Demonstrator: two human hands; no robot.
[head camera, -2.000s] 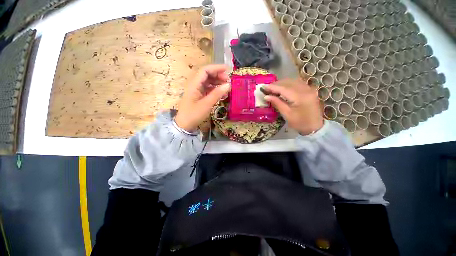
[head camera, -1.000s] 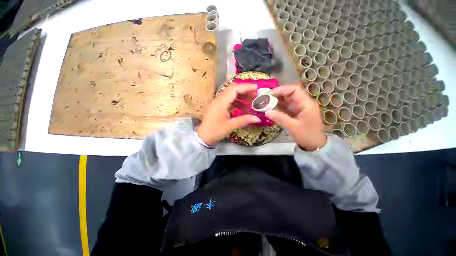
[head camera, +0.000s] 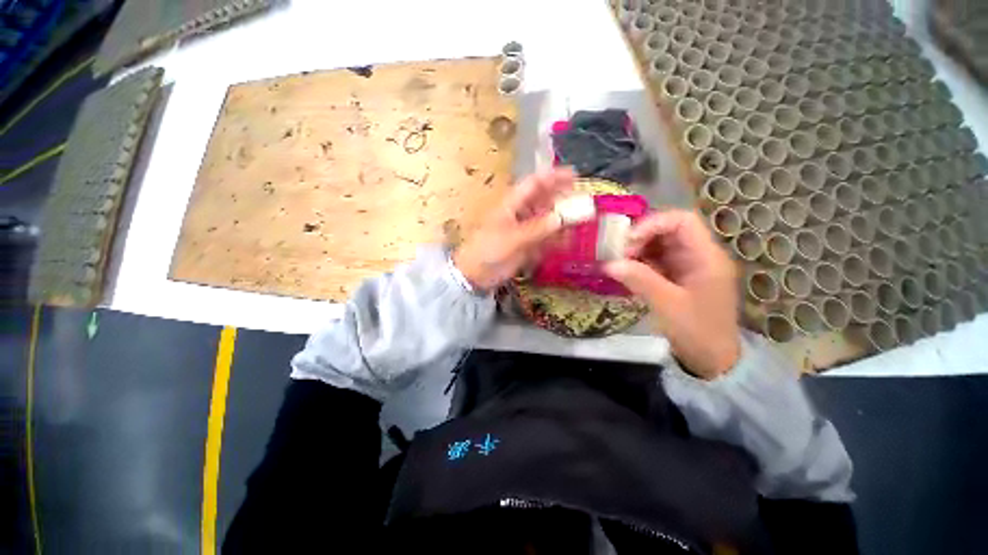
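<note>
My left hand (head camera: 520, 233) pinches a short pale tube (head camera: 575, 209) between thumb and fingertips, above the left part of the pink holder (head camera: 569, 266). My right hand (head camera: 690, 284) is blurred at the holder's right side. Its fingertips are beside the small white piece (head camera: 614, 236) on the holder; whether they grip it cannot be told. The holder lies on the round speckled stand (head camera: 580, 312). The bare wooden board (head camera: 347, 179) lies to the left, with a few tubes (head camera: 510, 76) upright at its far right corner.
A board packed with upright tubes (head camera: 823, 184) lies close on the right. Dark grey cloth (head camera: 596, 144) is behind the holder. Another filled board (head camera: 95, 190) stands at the far left. The white table's front edge (head camera: 260, 314) is near my forearms.
The tube was between both hands over the holder; now only my left hand holds it, and my right hand has moved right. The view has shifted, so the table appears further right and lower.
</note>
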